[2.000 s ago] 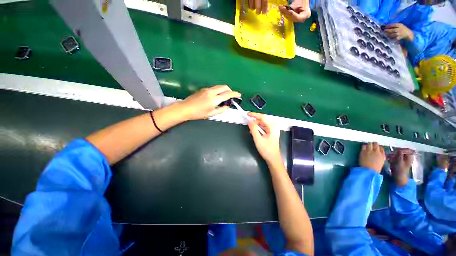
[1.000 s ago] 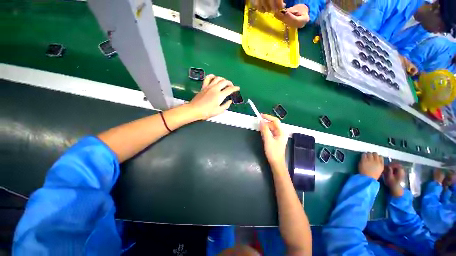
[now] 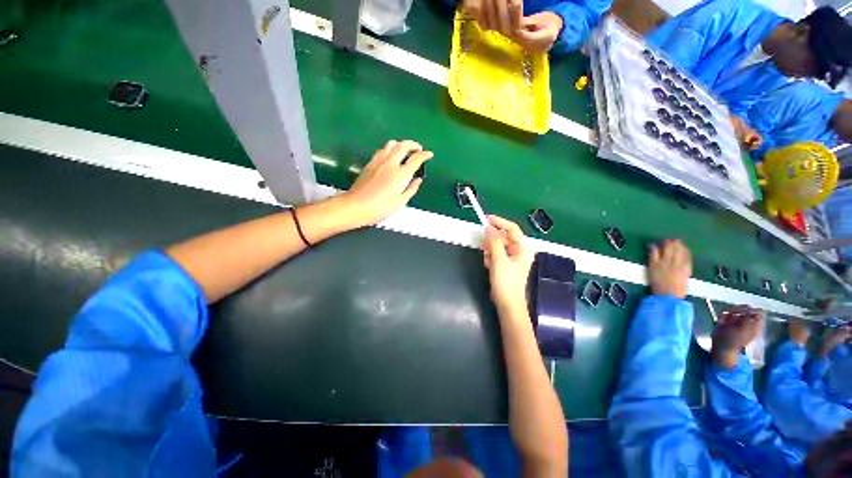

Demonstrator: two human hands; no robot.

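Observation:
My left hand (image 3: pixel 388 184) is over the near side of the green belt, its fingers on a dark watch housing (image 3: pixel 418 169) that they partly hide. My right hand (image 3: pixel 505 254) holds a thin white stick (image 3: pixel 477 205) like a pen. The stick's tip is at another watch housing (image 3: pixel 463 193) on the belt; whether it touches cannot be told. One more housing (image 3: pixel 541 220) lies on the belt to the right.
A black phone-like slab (image 3: pixel 555 306) lies beside my right forearm, with two housings (image 3: pixel 591 293) right of it. A grey post (image 3: pixel 252 98) stands left of my left hand. Across the belt are a yellow tray (image 3: pixel 500 79) and a blister tray (image 3: pixel 668 112). Other workers' hands are at right.
A housing under the stick has moved right, away from my left hand, which is now on another housing. The belt's housings have shifted right. The neighbouring worker's hand has reached toward the belt.

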